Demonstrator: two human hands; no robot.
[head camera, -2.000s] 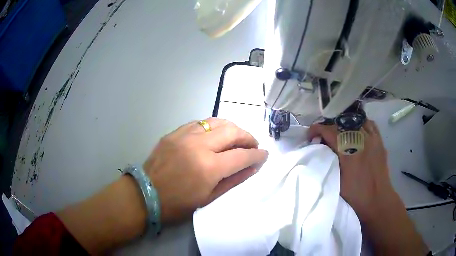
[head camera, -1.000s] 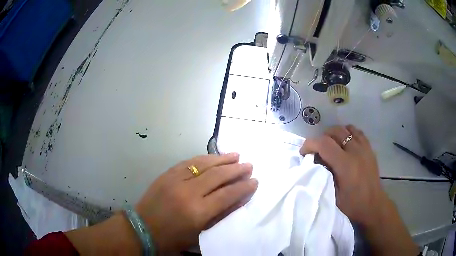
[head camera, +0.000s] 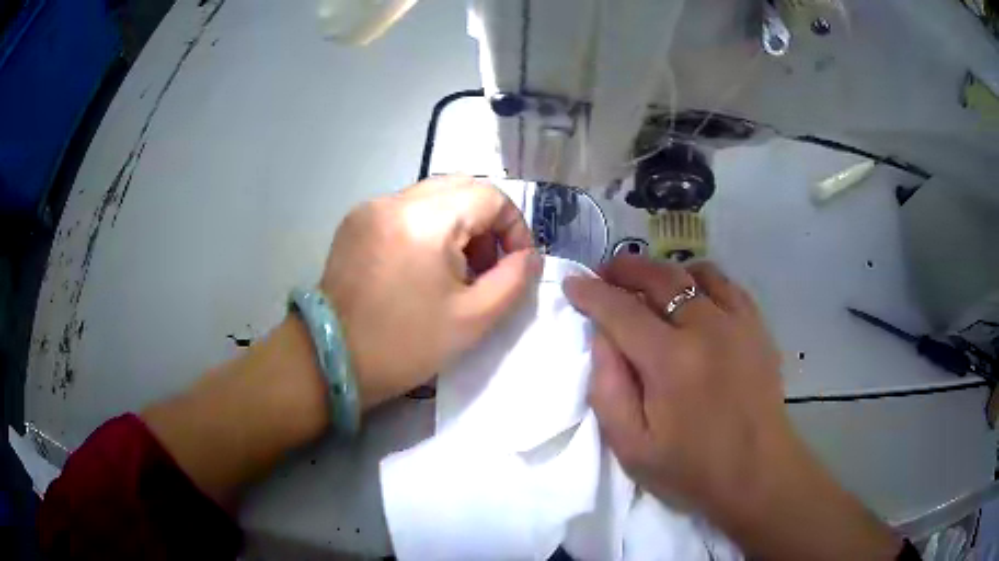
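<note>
A white layered cloth piece (head camera: 504, 373) lies on the machine bed, its upper end just in front of the presser foot (head camera: 551, 219), its lower part hanging in folds toward me. My left hand (head camera: 422, 290) pinches the cloth's upper left edge between thumb and fingers, close to the foot. My right hand (head camera: 685, 378) holds the cloth's upper right edge with thumb and index finger. The needle plate (head camera: 589, 228) shows partly, right of the foot. The needle tip is too blurred to tell.
The off-white machine head (head camera: 624, 66) covers the top middle, with a cream tension knob (head camera: 678, 232) beside the needle area. A pale stick (head camera: 844, 182) and a dark pointed tool (head camera: 915, 340) lie at right. A blue container (head camera: 55, 77) stands far left; white cloth (head camera: 31, 458) hangs lower left.
The cloth has moved up and left to the foot. My left hand has lifted from lying flat to a pinch near the foot. My right hand has moved left along the cloth.
</note>
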